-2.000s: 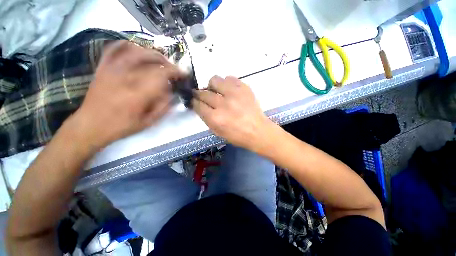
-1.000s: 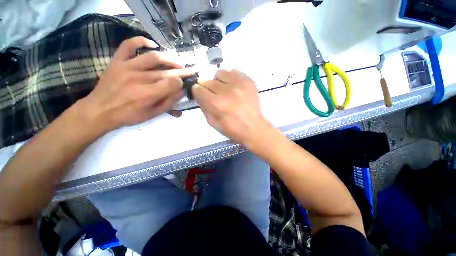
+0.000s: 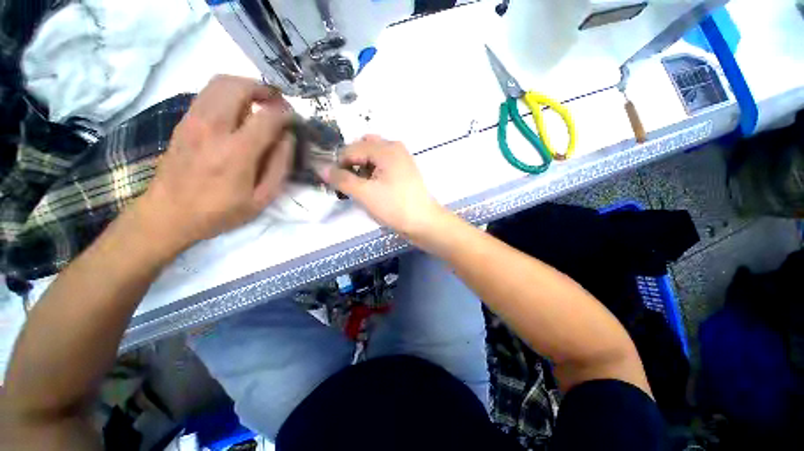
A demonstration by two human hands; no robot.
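The plaid fabric [image 3: 115,176] in black, cream and grey checks lies on the table at the left and runs under my left hand. My left hand [image 3: 231,154] is blurred and grips the fabric's dark edge in front of the sewing machine head [image 3: 291,44]. My right hand [image 3: 379,181] pinches the same dark edge [image 3: 316,150] from the right with thumb and fingers. The presser foot area is just behind the fingers; the needle cannot be made out. Some white material shows below the fingertips.
Scissors [image 3: 533,130] with green and yellow handles lie right of my hands. A small wooden-handled tool [image 3: 635,121] lies further right. A blue band [image 3: 733,75] wraps the table's right end. White cloth [image 3: 115,57] is heaped at the back left. A blue crate [image 3: 672,308] holds dark cloth below.
The plaid fabric at the left has shifted and bunched, showing more white cloth behind it. Both hands stay at the dark edge, now slightly in front of the machine head. The camera view has shifted.
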